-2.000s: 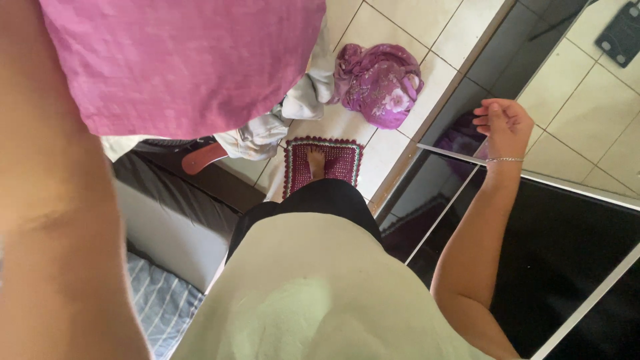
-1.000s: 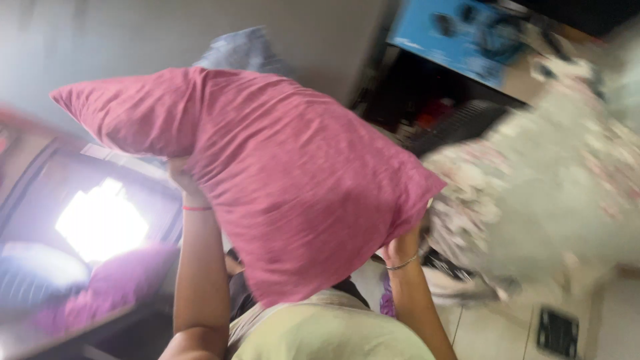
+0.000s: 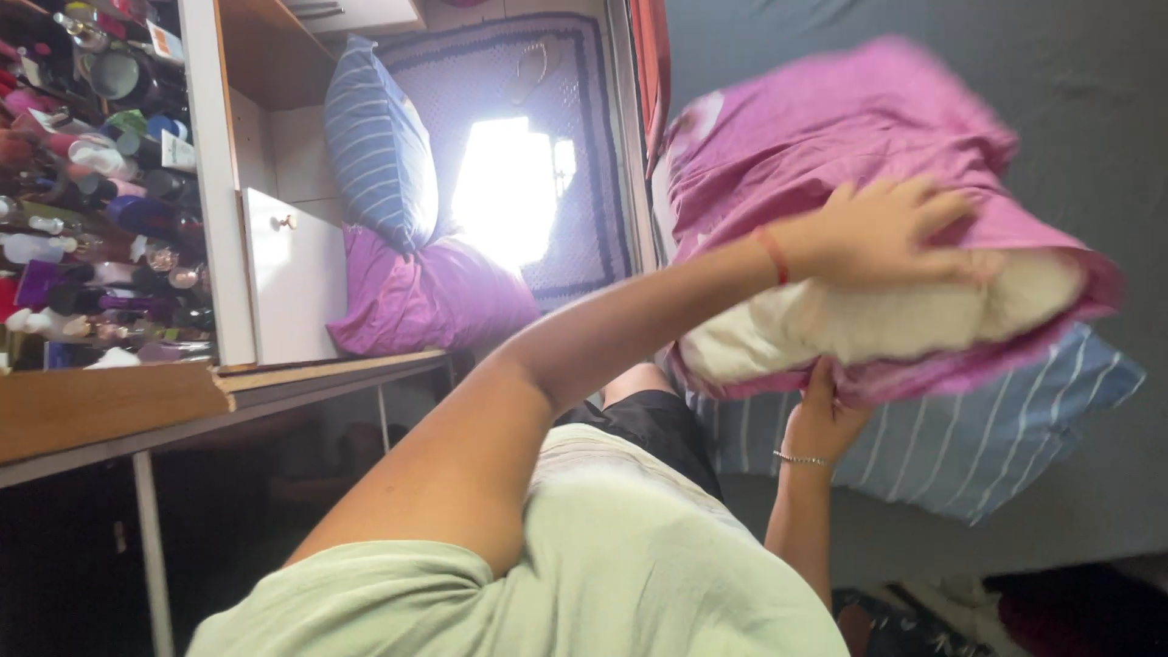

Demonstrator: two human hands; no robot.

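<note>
A white pillow (image 3: 894, 324) shows at the mouth of a pink pillowcase (image 3: 858, 137) with a floral patch, over the grey bed at right. My left hand (image 3: 899, 233), with a red band at the wrist, lies across the upper edge of the mouth, fingers spread and blurred. Below it, my right hand (image 3: 821, 415), wearing a silver bracelet, grips the lower hem with the thumb on the cloth. A blue striped cloth item (image 3: 985, 438), perhaps a pillow, lies partly under the pink case.
Left of the bed (image 3: 1086, 182), a blue striped pillow (image 3: 379, 146) leans on a magenta pillow (image 3: 438, 297) beside a cabinet. A crocheted rug (image 3: 593, 119) lies on the floor. An open drawer or tray of cosmetics (image 3: 109, 210) is at far left, by a white door (image 3: 287, 283).
One second ago both hands held a pink pillow up in front of me. Now the case's mouth faces me, and my left hand has come across to the right. The view has turned greatly.
</note>
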